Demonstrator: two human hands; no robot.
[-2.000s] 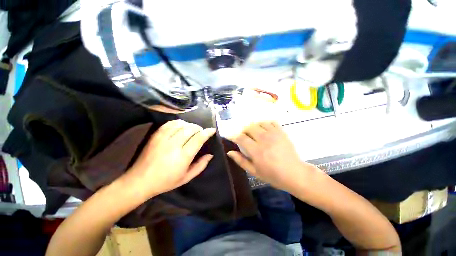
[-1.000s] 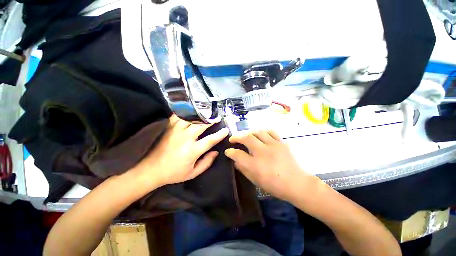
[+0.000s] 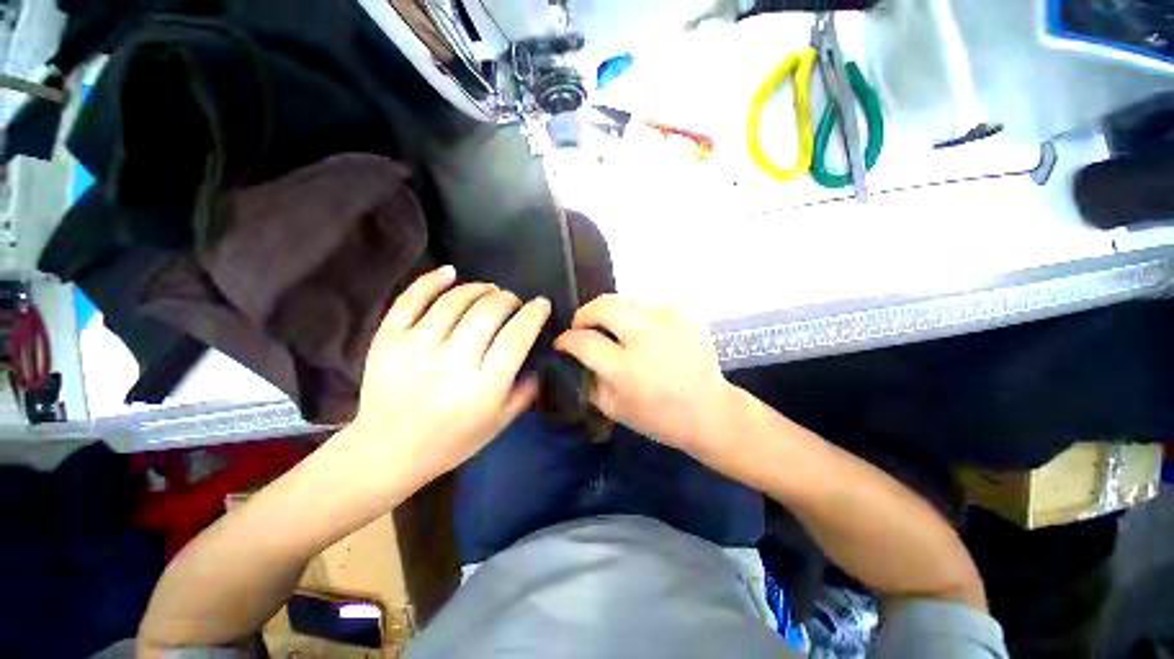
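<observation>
The dark garment (image 3: 496,193) runs from the presser foot area (image 3: 528,110) of the sewing machine towards me, over the table's front edge. A seam line shows along it. Its brownish-maroon side (image 3: 303,245) is bunched to the left. My left hand (image 3: 451,354) lies on the cloth near the table edge, fingers bent, fingertips at the seam. My right hand (image 3: 644,367) pinches the cloth's edge just right of it. The two hands almost touch. The cloth under the fingers is partly hidden.
Scissors with yellow and green handles (image 3: 843,116) and a thin orange-red tool (image 3: 676,133) lie right of the needle. A dark thread roll (image 3: 1127,180) is at far right. Cardboard boxes (image 3: 1075,483) stand below; a phone (image 3: 335,619) lies on the left one. Red-handled scissors (image 3: 28,354) are at far left.
Both hands have moved from beside the needle towards me, to the table's front edge. The cloth between needle and hands is now uncovered. The view has tilted down, so the machine head is mostly out of frame.
</observation>
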